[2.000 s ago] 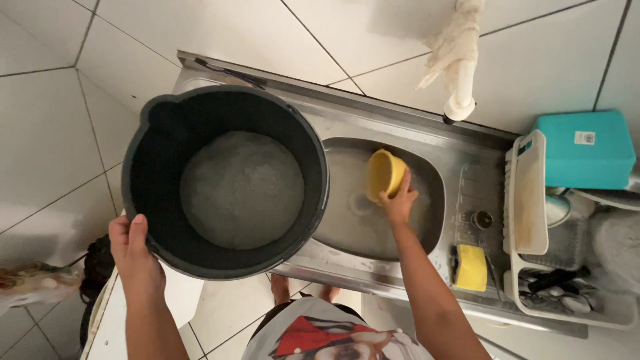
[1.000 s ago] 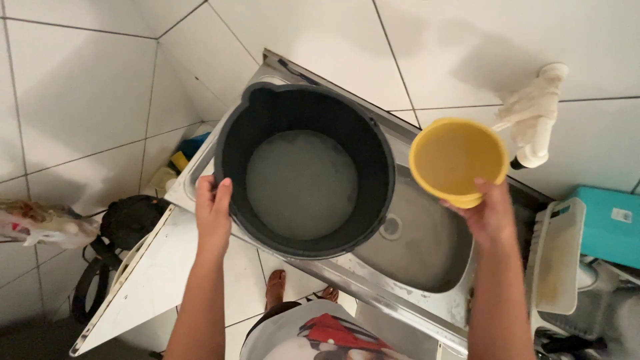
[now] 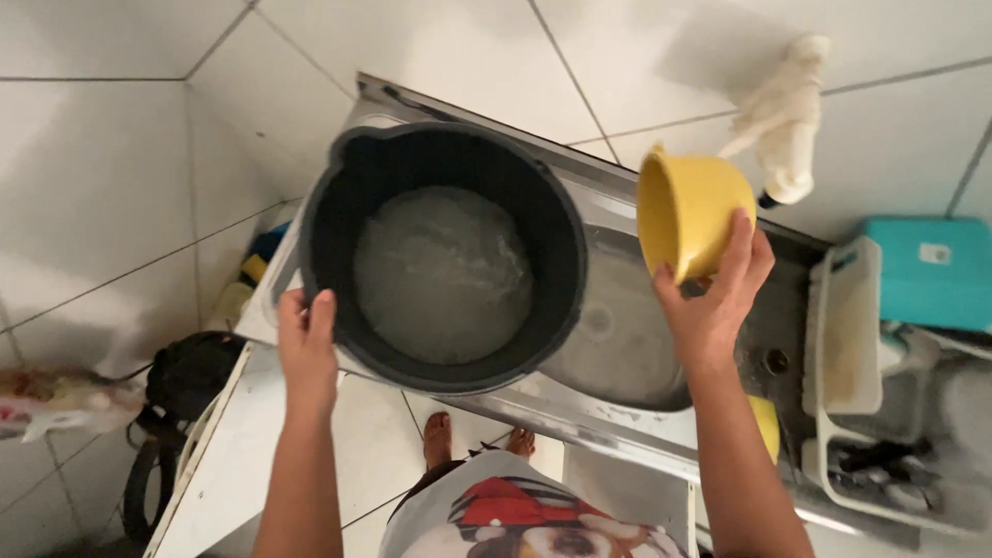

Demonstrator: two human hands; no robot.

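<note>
My left hand (image 3: 308,341) grips the rim of a large black plastic bucket (image 3: 570,256) at its lower left. Cloudy greyish water (image 3: 442,275) lies in the bucket, which stands on the left part of the steel sink unit. To the right of the bucket, my right hand (image 3: 717,298) holds a yellow plastic bowl (image 3: 705,205) tilted on its side, its mouth turned toward the bucket. Below the bowl is the sink basin (image 3: 620,341), with greyish water in it. Whether any water is left in the bowl cannot be seen.
A faucet wrapped in pale cloth (image 3: 790,124) juts from the tiled wall. On the right stand a white dish rack (image 3: 825,465) with utensils and a turquoise box (image 3: 930,267). A yellow sponge (image 3: 763,426) is partly behind my right forearm. A black object (image 3: 194,372) is at lower left.
My right hand has lifted the yellow bowl out of the sink basin, then tipped it from mouth-up onto its side beside the bucket. My left hand stays on the bucket's rim.
</note>
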